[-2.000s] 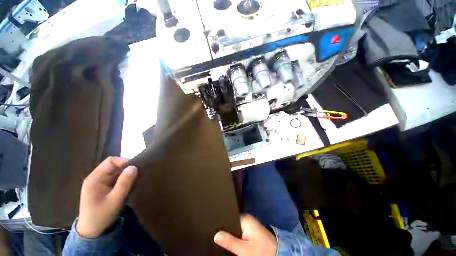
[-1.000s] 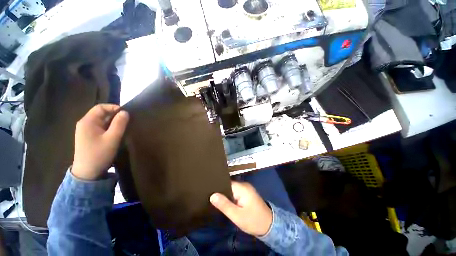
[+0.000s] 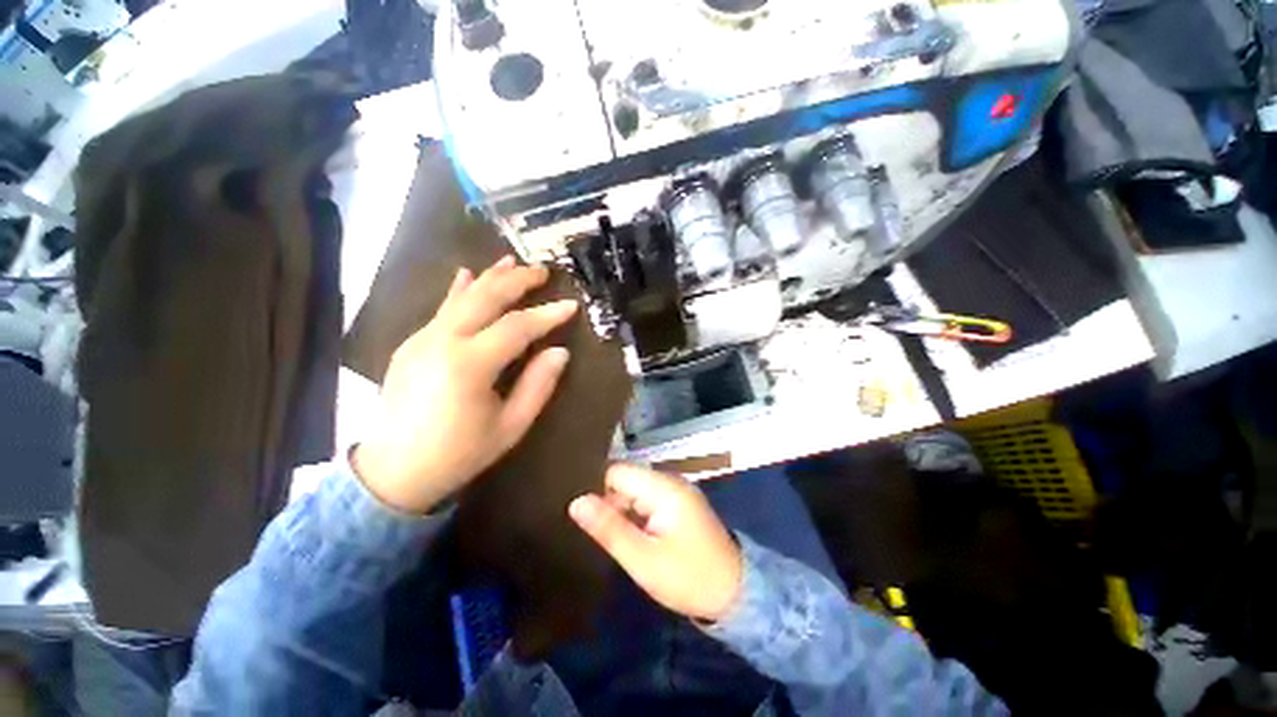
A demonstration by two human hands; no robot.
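A dark brown garment panel (image 3: 539, 469) lies on the white table with its right edge at the needle area (image 3: 595, 287) of the white overlock machine (image 3: 784, 126). Its lower part hangs over the table edge toward my lap. My left hand (image 3: 469, 378) lies flat on the panel, fingers spread, fingertips close to the needle area. My right hand (image 3: 661, 539) pinches the panel's right edge between thumb and fingers, below the table edge. The exact stitching point is too small to make out.
A large brown stack of panels (image 3: 196, 364) lies on the left. Orange-handled snips (image 3: 959, 328) lie right of the machine, beside a dark cloth. A yellow basket (image 3: 1039, 455) stands below at right, and part of a blue basket (image 3: 480, 626) shows below the panel.
My left hand has let go of the panel's left edge and moved right, onto the cloth near the needle. My right hand has moved slightly up. The panel has moved further in past the needle.
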